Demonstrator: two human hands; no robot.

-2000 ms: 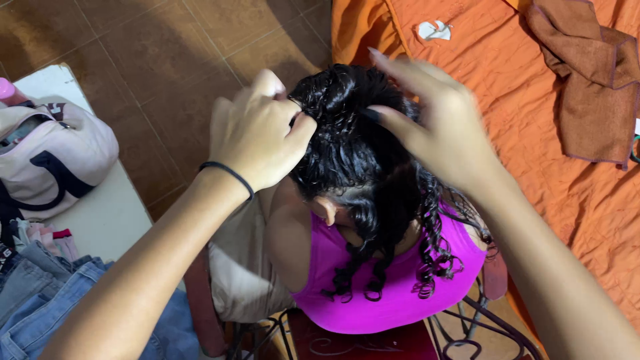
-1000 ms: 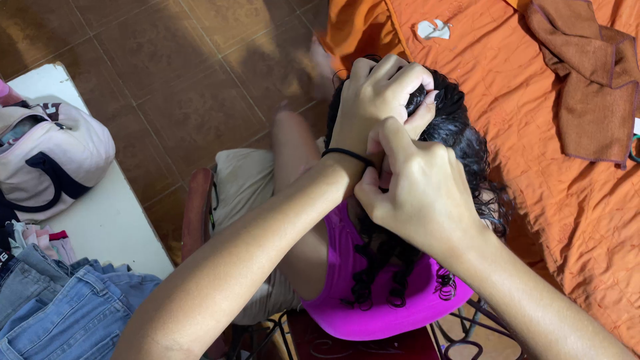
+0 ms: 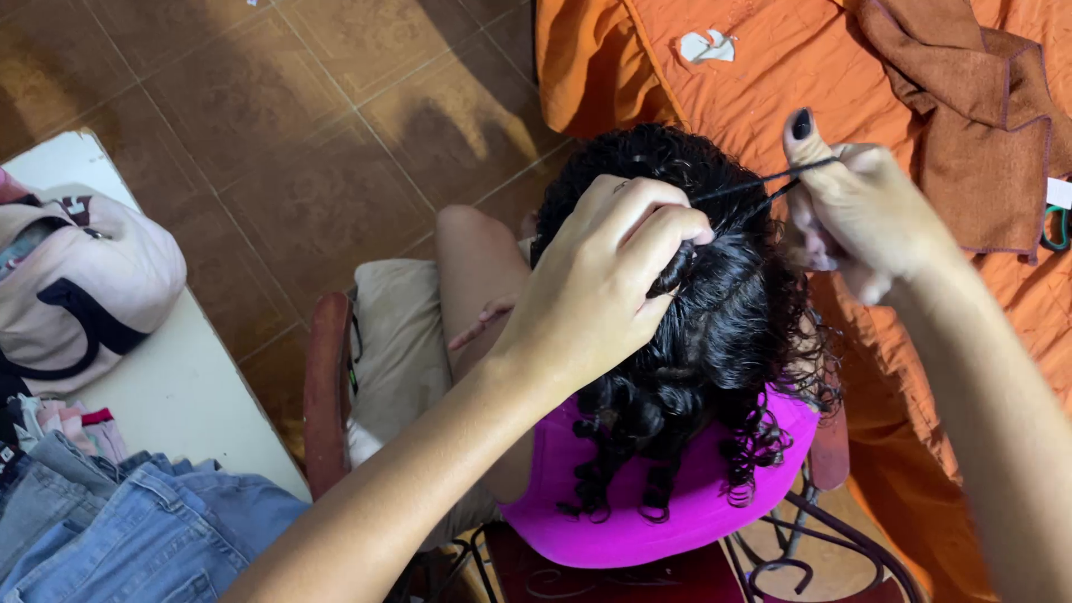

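A seated person in a magenta top has dark, wet-looking curly hair, with loose coils hanging at the back. My left hand grips a gathered bunch of that hair near the crown. A thin black hair tie runs taut from the bunch to my right hand, hooked around its thumb. The right hand is to the right of the head, thumb raised. Part of the tie at the bunch is hidden by the left fingers.
The person sits on a chair with wooden arms. At left, a white table holds a pale bag and folded jeans. At right, an orange-covered bed bears a brown cloth and a white scrap.
The black tie was on my left wrist; now it stretches from the hair bunch to my right thumb. My right hand has moved away from my left, off to the right.
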